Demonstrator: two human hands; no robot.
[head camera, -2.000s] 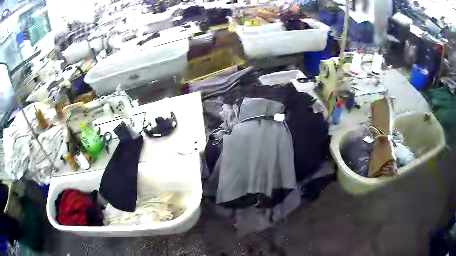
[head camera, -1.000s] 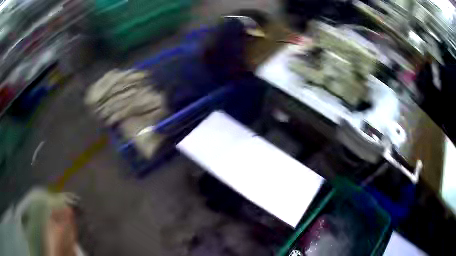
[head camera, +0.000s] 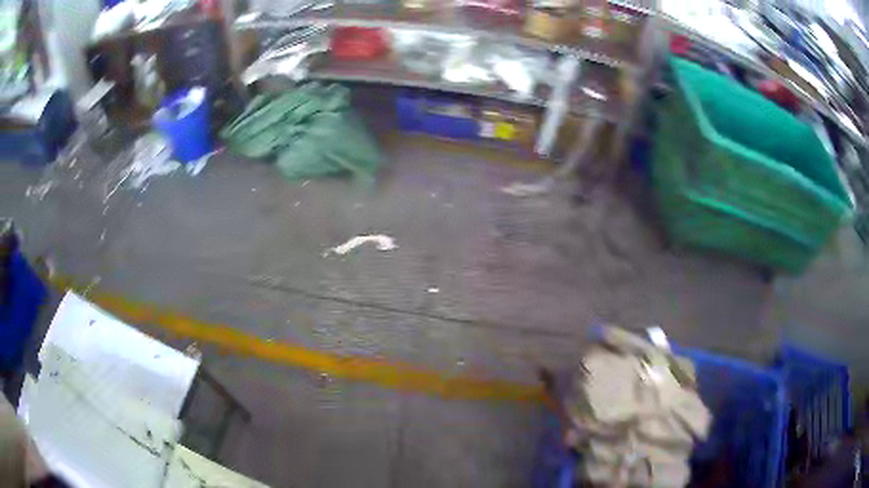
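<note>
Neither of my hands can be made out. A blurred brownish shape is cut off at the lower left edge; I cannot tell what it is. A white board lies near me at the lower left, with a paler yellowish surface along its lower right. A crumpled tan cloth heap rests at a blue crate at the lower right. The picture is blurred.
Grey floor with a yellow line crosses ahead. A white scrap lies on it. Beyond are a blue bin, green cloth heap, loaded shelves and a large green cart at right.
The view has swung from the sewing tables to the open floor and shelves. The tan cloth and blue crate now show at lower right, the green cart at upper right.
</note>
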